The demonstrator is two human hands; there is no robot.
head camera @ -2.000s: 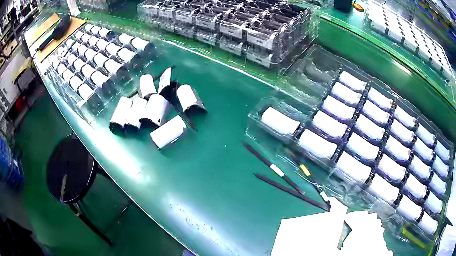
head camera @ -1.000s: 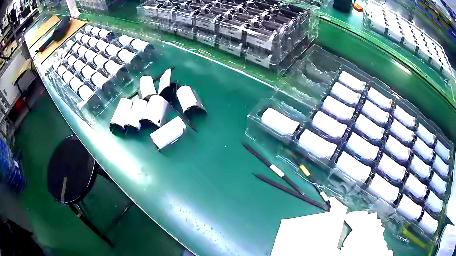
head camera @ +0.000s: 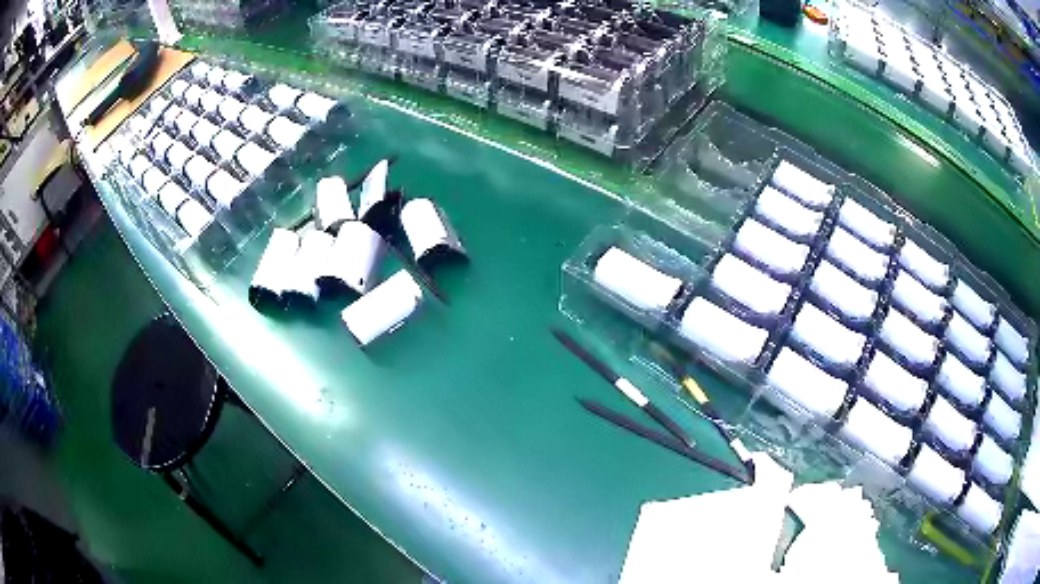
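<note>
Neither of my hands is in the picture. Several loose white housings with black ends lie in a group on the green mat (head camera: 490,376) left of centre; one housing (head camera: 383,307) lies nearest, at the group's lower right. A clear blister tray (head camera: 582,274) at the right holds rows of white housings (head camera: 725,330); its upper left pockets hold none. Slim black sticks (head camera: 661,438), some with white or yellow bands, lie below the tray. White wipes (head camera: 701,536) lie at the bottom edge, cut off by the frame.
Another tray of white housings (head camera: 225,146) sits at the upper left, beside a tan board (head camera: 105,75) with a dark object on it. Stacked clear trays (head camera: 587,123) with dark contents stand at the back. A further tray (head camera: 912,71) is at the upper right. A black round stool (head camera: 167,394) stands left of the bench.
The view has shifted very slightly. The things on the bench have not visibly moved.
</note>
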